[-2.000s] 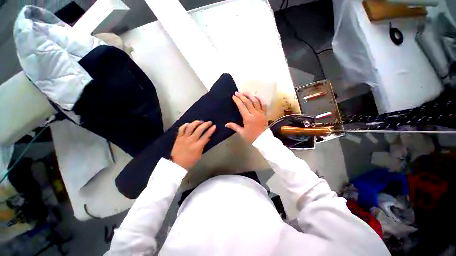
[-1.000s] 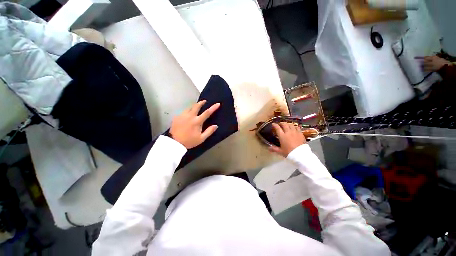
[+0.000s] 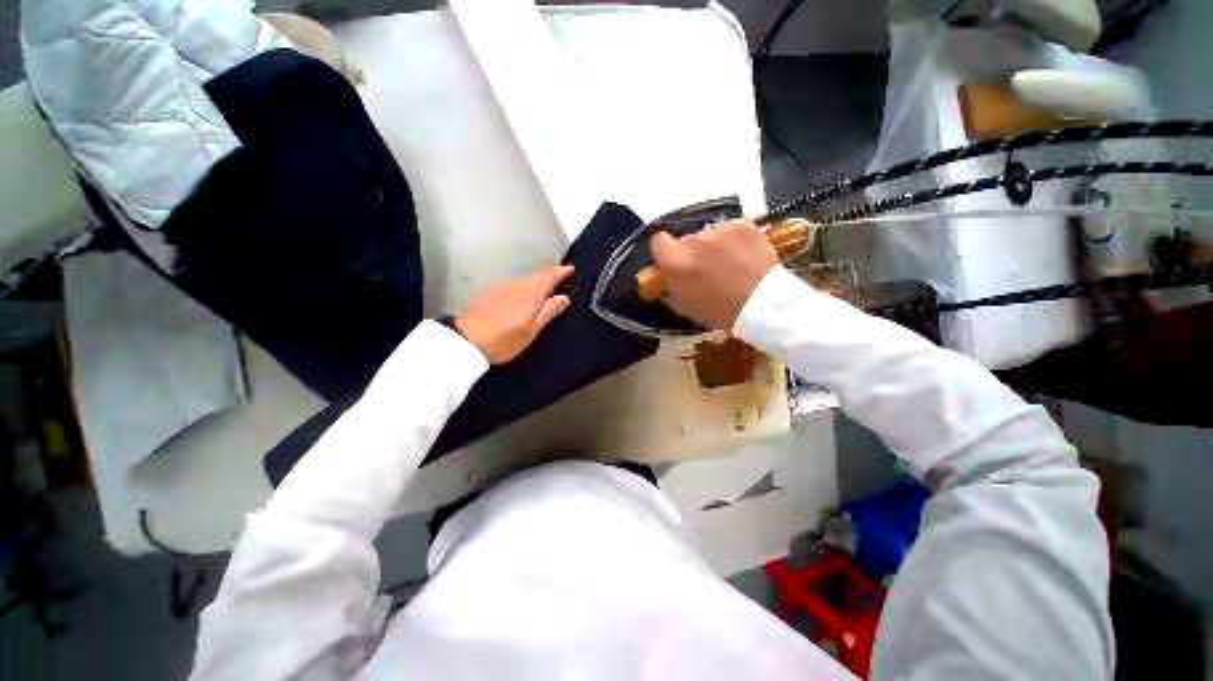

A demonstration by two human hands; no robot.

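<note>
The navy outer sleeve (image 3: 532,393) lies flat and slanting across the padded surface in front of me. My left hand (image 3: 510,314) rests on it with the fingers apart, holding nothing. My right hand (image 3: 718,273) is closed round the wooden handle of the steam iron (image 3: 625,287). The iron's pointed soleplate is over the sleeve's right end, its tip towards my left hand. I cannot tell whether it presses on the cloth.
The garment body (image 3: 319,213), navy with white quilted lining, is heaped at the left. A long white block (image 3: 512,100) lies on the pressing table (image 3: 665,80). Steam hoses (image 3: 984,162) trail right from the iron. White paper (image 3: 758,486) lies near the front edge.
My right hand took hold of the iron at the right and has brought it left onto the sleeve's end. My left hand moved up the sleeve from its earliest place.
</note>
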